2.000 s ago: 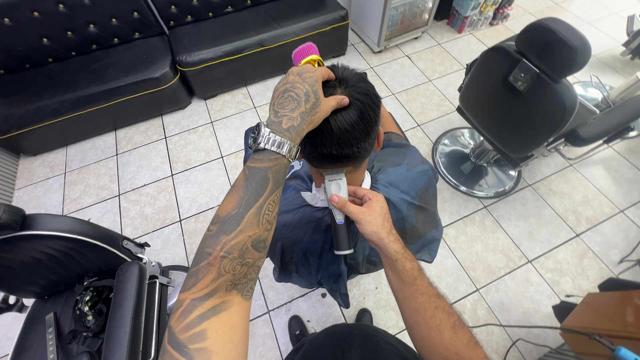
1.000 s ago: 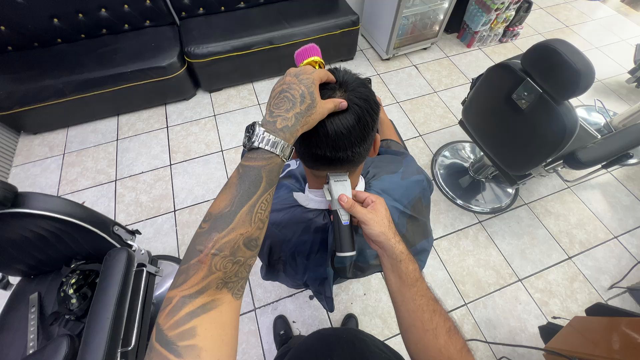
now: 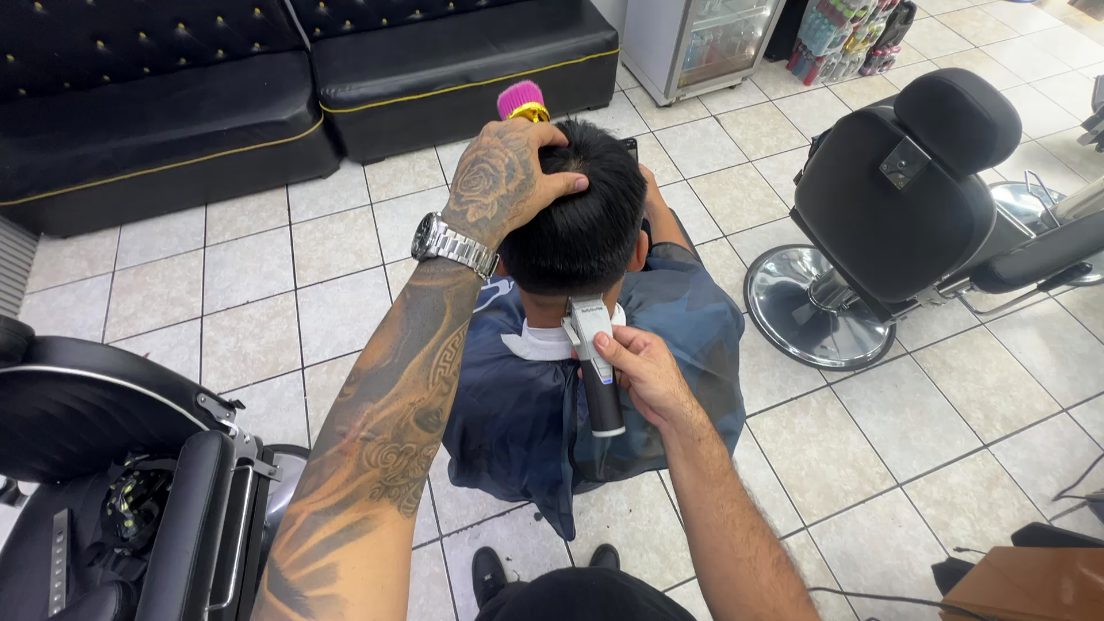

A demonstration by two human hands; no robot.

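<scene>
My left hand (image 3: 517, 172) rests on the top left of a seated person's black-haired head (image 3: 582, 216). Beyond its knuckles shows a brush with pink bristles and a gold collar (image 3: 523, 101); its handle is hidden, apparently within that hand. A silver and black cordless hair clipper (image 3: 595, 366) is in my right hand (image 3: 638, 366), thumb on its body, blade end up against the nape at the hairline. A white neck strip (image 3: 541, 342) circles the neck above a dark blue cape (image 3: 517, 423). The person's raised hand is at the right, beside the edge of a dark device (image 3: 632, 148).
Black padded benches (image 3: 466, 73) line the back, beside a glass-door fridge (image 3: 703, 43) and packs of bottles (image 3: 841, 39). A black barber chair (image 3: 893, 194) stands at right, another (image 3: 112, 405) at left with items on its seat. A brown box-like object (image 3: 1026, 582) and cables are at lower right.
The clipper has stayed at the nape, with only a slight shift in its tilt. My left hand has kept its place on the head.
</scene>
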